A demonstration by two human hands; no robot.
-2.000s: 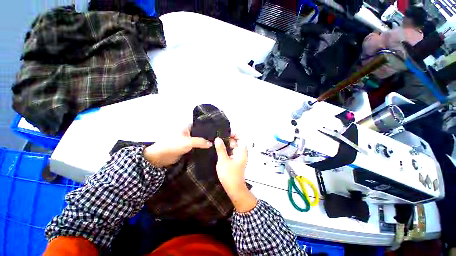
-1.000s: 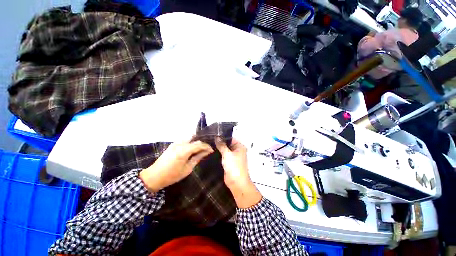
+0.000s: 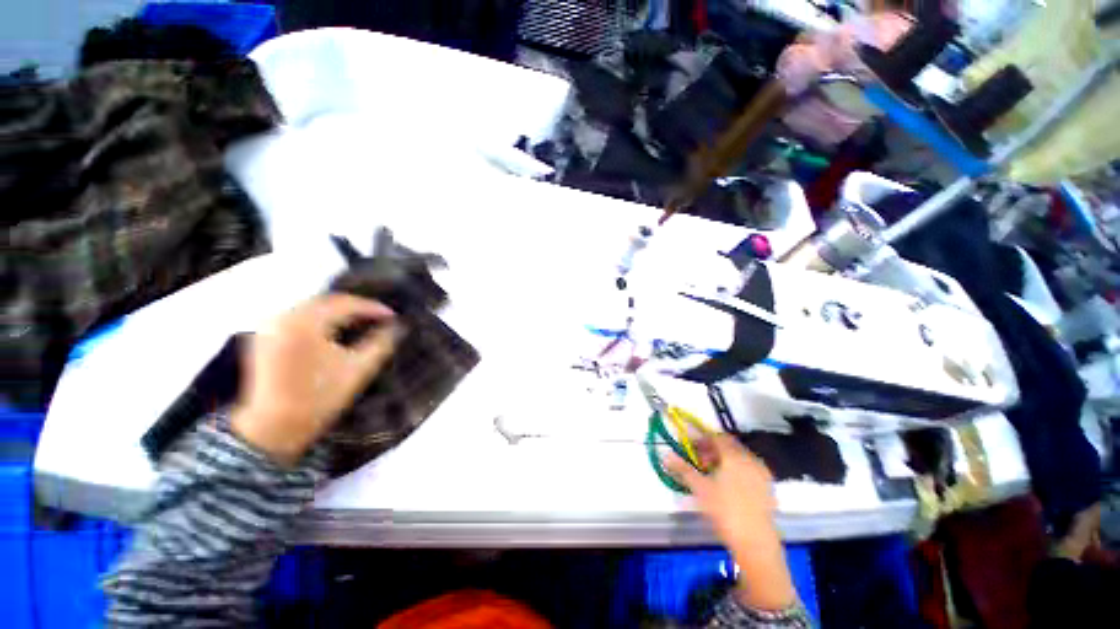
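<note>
The dark plaid panel (image 3: pixel 412 381) lies on the white table at the left, its upper end bunched up. My left hand (image 3: pixel 307 369) is blurred and pinches the panel near this bunched part. My right hand (image 3: pixel 727 489) is at the scissors (image 3: pixel 673 433), with fingers on the yellow handle loop; the green loop is just left of it. The blades point up toward the needle area of the sewing machine (image 3: pixel 811 332). The fingertips of my right hand are blurred, so how firmly they grip cannot be told.
A plaid bundle (image 3: pixel 123 197) is heaped at the far left. Dark scraps (image 3: pixel 798 450) lie right of the scissors. A blue crate (image 3: pixel 17 516) is at the lower left. Dark cloth is piled behind the table. A person's hand (image 3: pixel 1081 536) shows at the right edge.
My right hand has left the cloth and moved right to the scissors. My left hand has moved left with the panel. The whole view has shifted.
</note>
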